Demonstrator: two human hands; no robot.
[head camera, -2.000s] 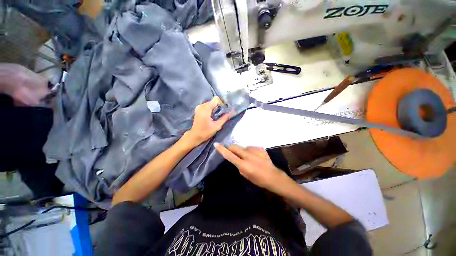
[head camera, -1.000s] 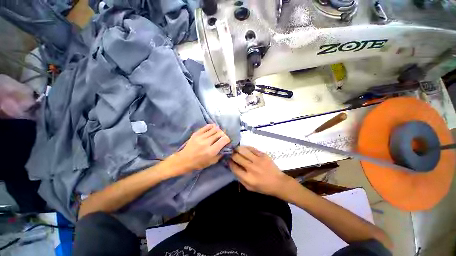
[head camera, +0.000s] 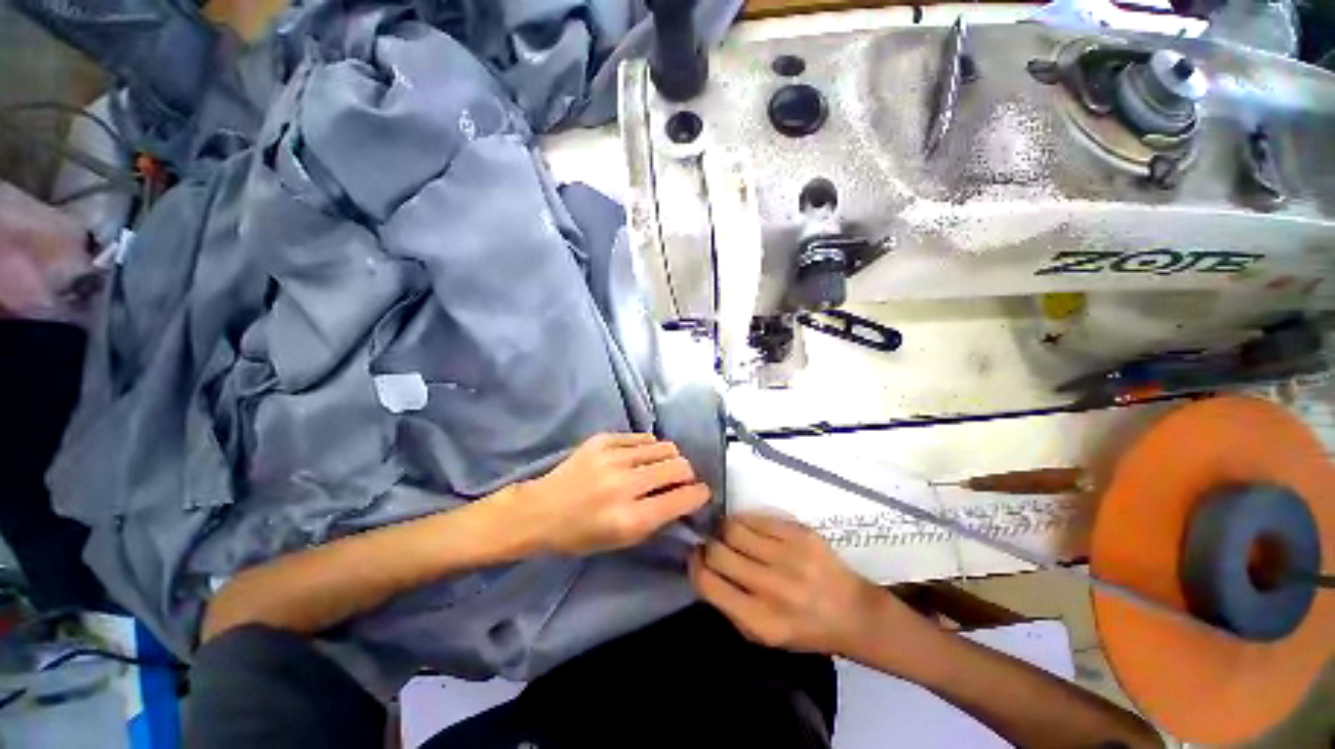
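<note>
The grey garment (head camera: 439, 278) lies in a large heap left of the needle and over my lap, with a small white label (head camera: 401, 392) on it. My left hand (head camera: 622, 492) pinches the garment's edge near the front of the table. My right hand (head camera: 776, 580) holds the same edge just right of and below it; its fingertips are partly hidden in the cloth. The grey binding tape (head camera: 893, 502) runs from the tape roll (head camera: 1249, 561) to the garment edge below the presser foot (head camera: 772, 351).
The ZOJE sewing machine (head camera: 996, 190) spans the upper right. The orange disc (head camera: 1149, 527) stands at right. A wooden-handled awl (head camera: 1029, 480) and a black slotted guide (head camera: 852, 331) lie on the bed. A ruler tape (head camera: 908, 528) runs along the table front.
From both hands apart, with the right index finger extended, the hands have come together on the garment edge. The view has shifted, so the machine shows more from above.
</note>
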